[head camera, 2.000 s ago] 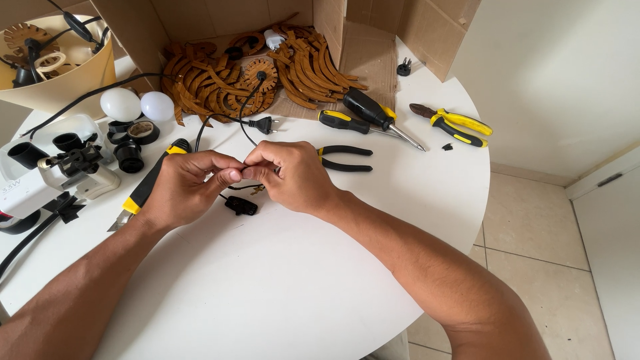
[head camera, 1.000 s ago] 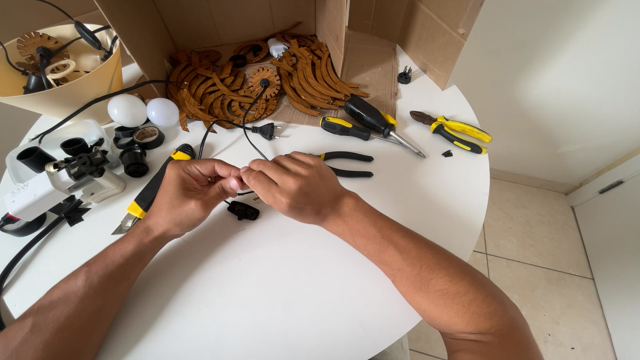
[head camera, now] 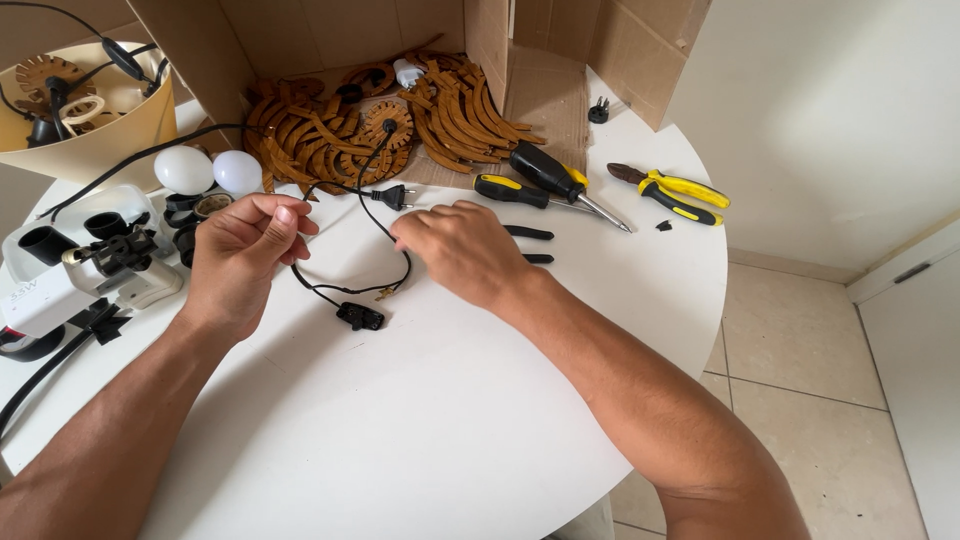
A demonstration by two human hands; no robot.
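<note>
My left hand (head camera: 247, 255) is raised over the white table with its thumb near the fingertips; whether a cable lies between them I cannot tell. My right hand (head camera: 461, 251) is half curled beside a loop of thin black cable (head camera: 409, 270), its fingertips hidden. Below and between the hands lies a black inline cord switch (head camera: 361, 316), with small brass-coloured parts (head camera: 385, 292) just above it. A black two-pin plug (head camera: 393, 197) rests behind the hands. The dark handles of a hand tool (head camera: 532, 259) stick out from behind my right hand.
Curved wooden pieces (head camera: 457, 112) fill an opened cardboard box (head camera: 360, 34). Screwdrivers (head camera: 544, 171) and yellow-black pliers (head camera: 675, 191) lie at right. White bulbs (head camera: 184, 170), black lamp sockets (head camera: 46, 244), a white power adapter (head camera: 45, 300) and a lampshade (head camera: 90, 142) are at left.
My hands were together at the cable and are now apart, the right one moved to the right. The loop and the switch show more fully between them.
</note>
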